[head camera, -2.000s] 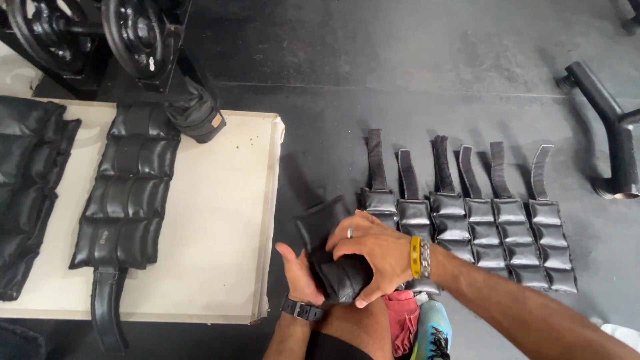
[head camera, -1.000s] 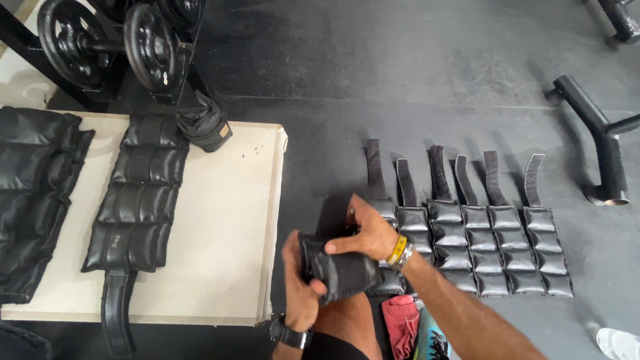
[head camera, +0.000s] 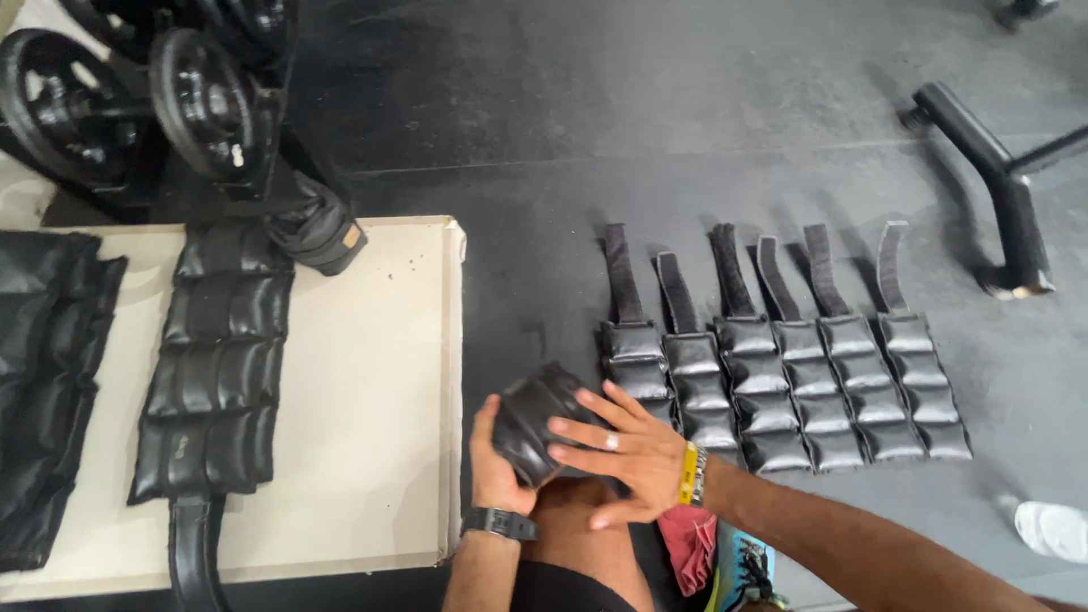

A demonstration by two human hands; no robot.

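Note:
A rolled black ankle weight [head camera: 540, 421] is above my knee, between both hands. My left hand [head camera: 501, 463], with a dark wristwatch, grips its left and lower side. My right hand [head camera: 616, 450], with a ring and a yellow wristband, lies over its right side with fingers spread. Several segmented black ankle weights [head camera: 812, 395] lie side by side on the floor to the right, their straps pointing away from me. On a cream board at left rests a larger black segmented weight [head camera: 217, 365], its strap hanging over the near edge.
The cream board [head camera: 374, 459] also bears a wide black padded weight [head camera: 42, 382] and a small black rolled bag [head camera: 319, 229]. A dumbbell [head camera: 127, 106] on a rack is upper left. A black metal frame leg [head camera: 994, 187] stands at right. A red cloth [head camera: 688, 544] lies beside a blue shoe [head camera: 744, 565].
The black weight between my hands has been turned and now looks tightly rolled. My right hand has gone from gripping it to lying across it with fingers spread.

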